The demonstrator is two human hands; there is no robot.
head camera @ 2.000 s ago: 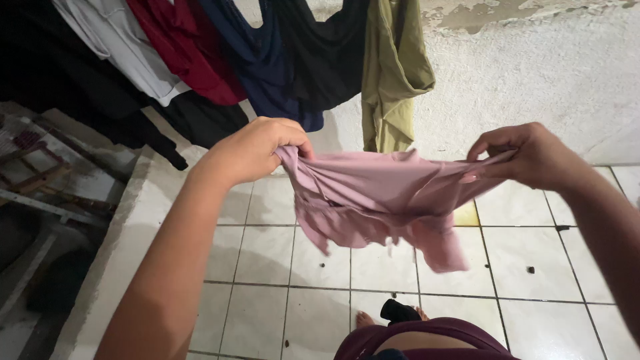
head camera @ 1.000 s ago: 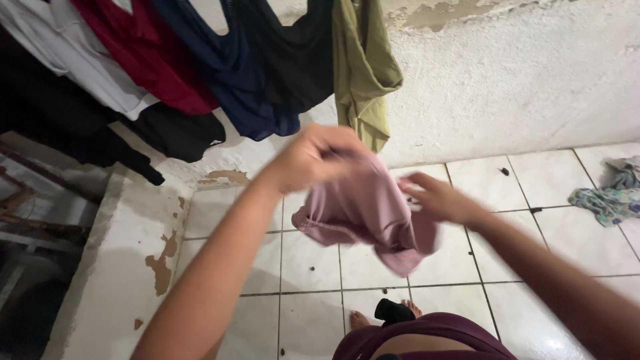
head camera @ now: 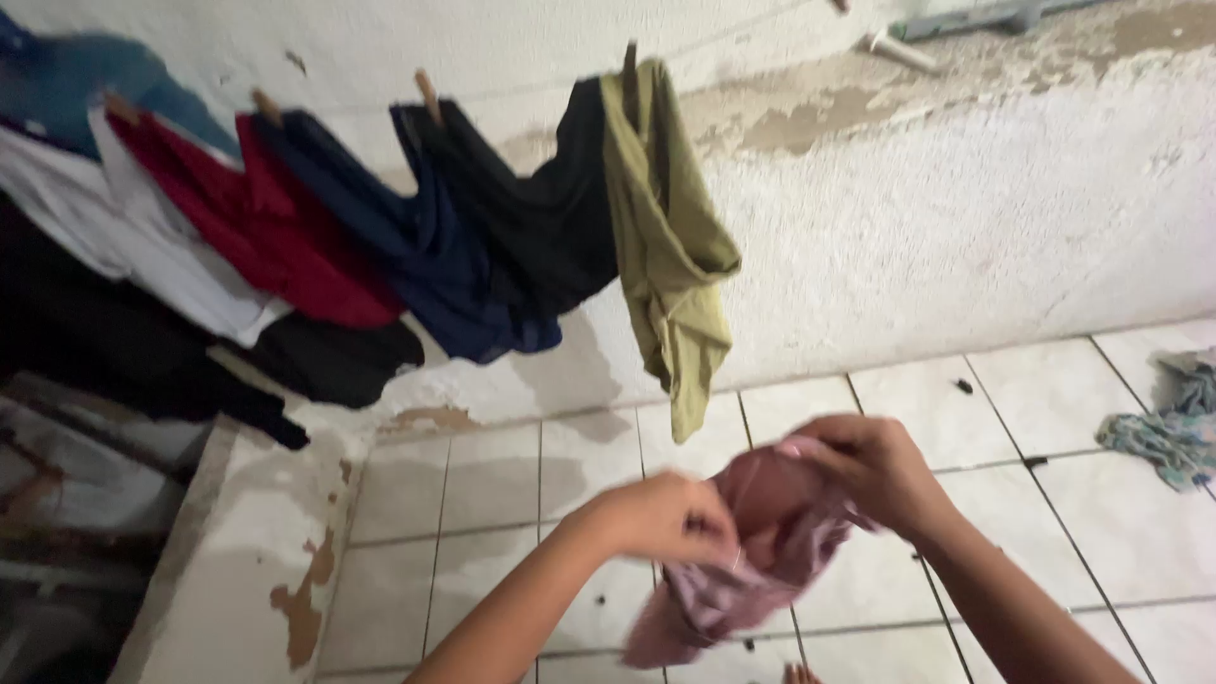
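Note:
A pink cloth garment (head camera: 731, 589) hangs bunched between my two hands above the tiled floor. My left hand (head camera: 665, 521) grips its left edge with curled fingers, somewhat blurred. My right hand (head camera: 860, 465) pinches the upper right edge, higher than the left one. Between them the fabric gapes, showing its inside. Just above hangs an olive green garment (head camera: 670, 247), held by a clothespin (head camera: 631, 71), with a black garment (head camera: 560, 199) beside it.
Navy (head camera: 427, 256), red (head camera: 285, 237) and white (head camera: 180, 256) garments hang farther left along the line. A patterned cloth (head camera: 1164, 427) lies on the floor tiles at the right. A low wall (head camera: 912, 218) with peeling paint runs behind; a ledge (head camera: 228, 532) stands left.
The pink garment was stretched wide between my hands; now it is gathered, with my hands closer together. The view has shifted toward the hanging clothes.

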